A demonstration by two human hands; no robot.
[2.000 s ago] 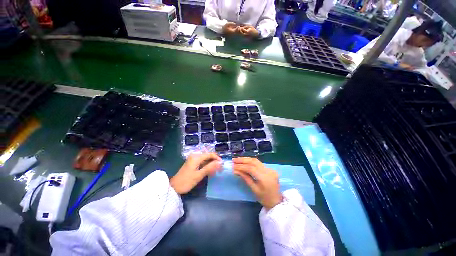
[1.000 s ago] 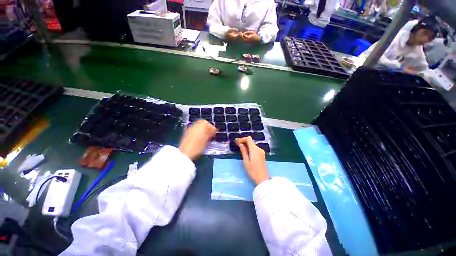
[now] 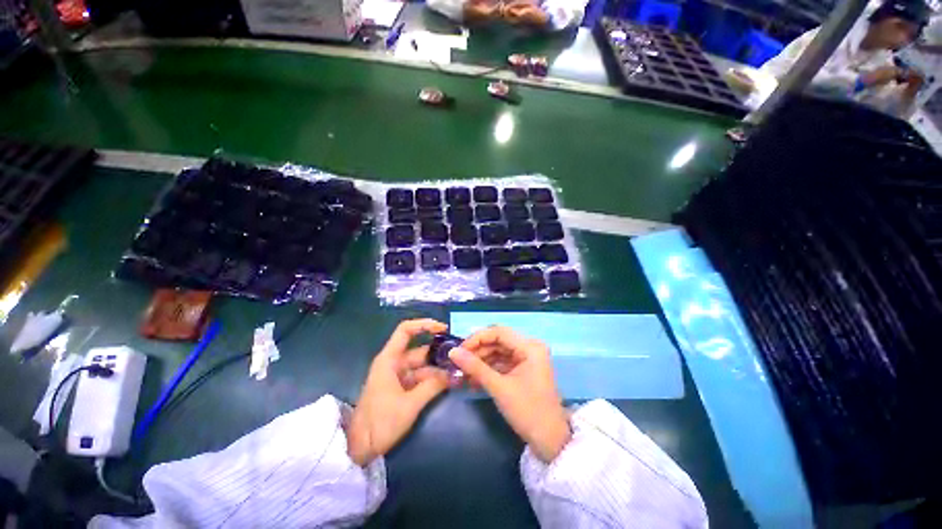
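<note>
A small dark rounded unit (image 3: 445, 352) is held between both hands, just at the left end of the blue film. My left hand (image 3: 398, 387) grips its left side with thumb and fingers. My right hand (image 3: 516, 387) has its thumb and fingers on its right side. The blue film (image 3: 620, 356) lies flat on the bench, partly behind my right hand. The clear blister tray (image 3: 475, 272) lies beyond the hands with rows of black squares and gaps in its front row. A darker filled blister tray (image 3: 248, 232) lies to its left.
A tall black tray stack (image 3: 847, 310) stands at right, beside a blue strip (image 3: 713, 351). A white power strip (image 3: 106, 401), blue rod (image 3: 178, 380), brown block (image 3: 177, 314) and white scraps (image 3: 263, 349) lie left. Small units sit on the green belt (image 3: 310, 109). People work across it.
Both hands have come back from the clear tray to the near edge of the blue film and now hold a dark unit together. The camera view has tilted down.
</note>
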